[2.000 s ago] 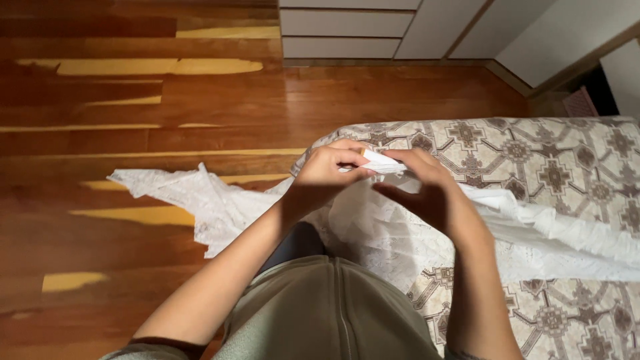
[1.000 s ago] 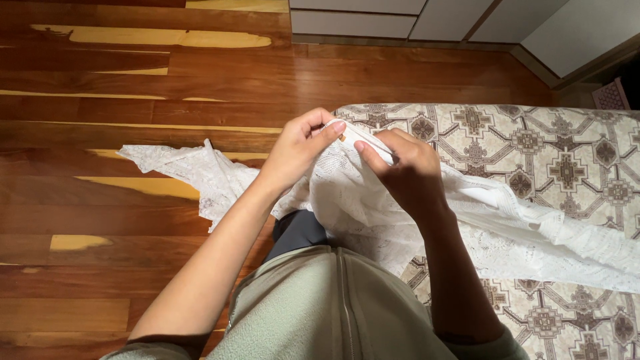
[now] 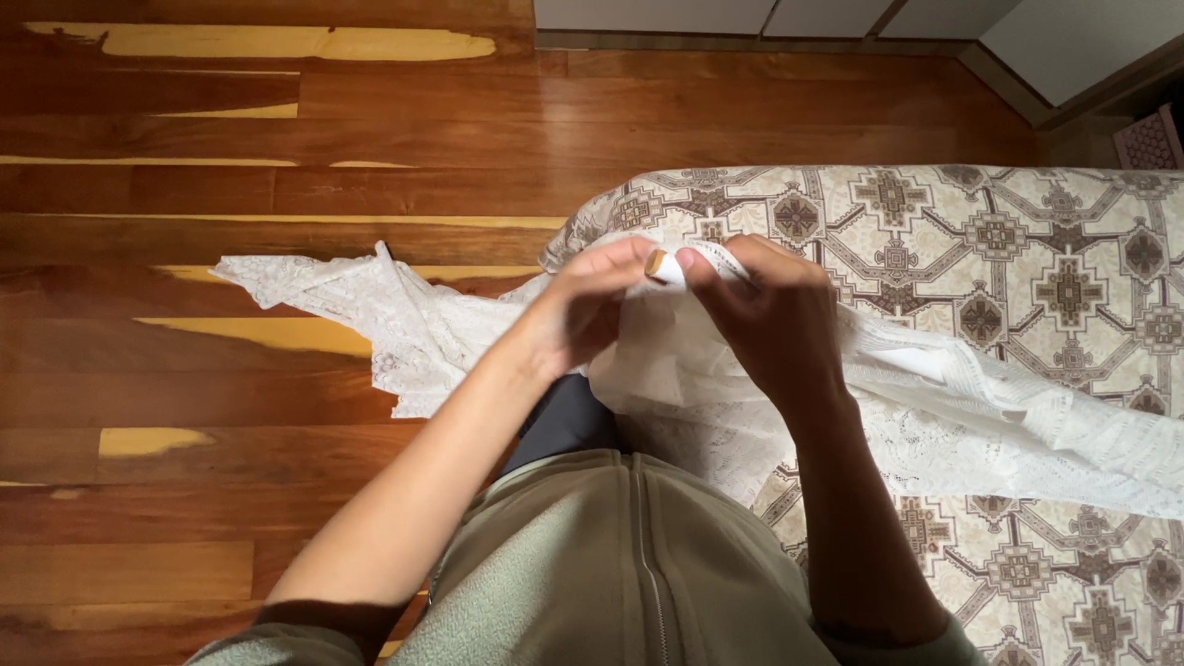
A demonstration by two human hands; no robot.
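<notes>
A white lace curtain or cloth (image 3: 943, 407) lies across the bed, passes over my lap and trails onto the floor at the left. My right hand (image 3: 777, 314) pinches its white top band (image 3: 717, 259) between thumb and fingers. From the band's left end sticks a rod with a tan, wood-like tip (image 3: 656, 265), wrapped in the white fabric. My left hand (image 3: 592, 296) is beside that tip, slightly blurred, its fingers curled behind the band; whether it grips the fabric cannot be told.
A bed or padded bench with a brown and beige patterned cover (image 3: 980, 231) fills the right side. Wooden flooring (image 3: 185, 370) spreads at the left. White cabinet fronts (image 3: 657, 14) stand along the top, and a pink woven basket (image 3: 1147, 139) sits at the upper right.
My left hand held the band one second ago and now is at its tip with the fingers more curled. The tan tip shows more plainly, pointing left.
</notes>
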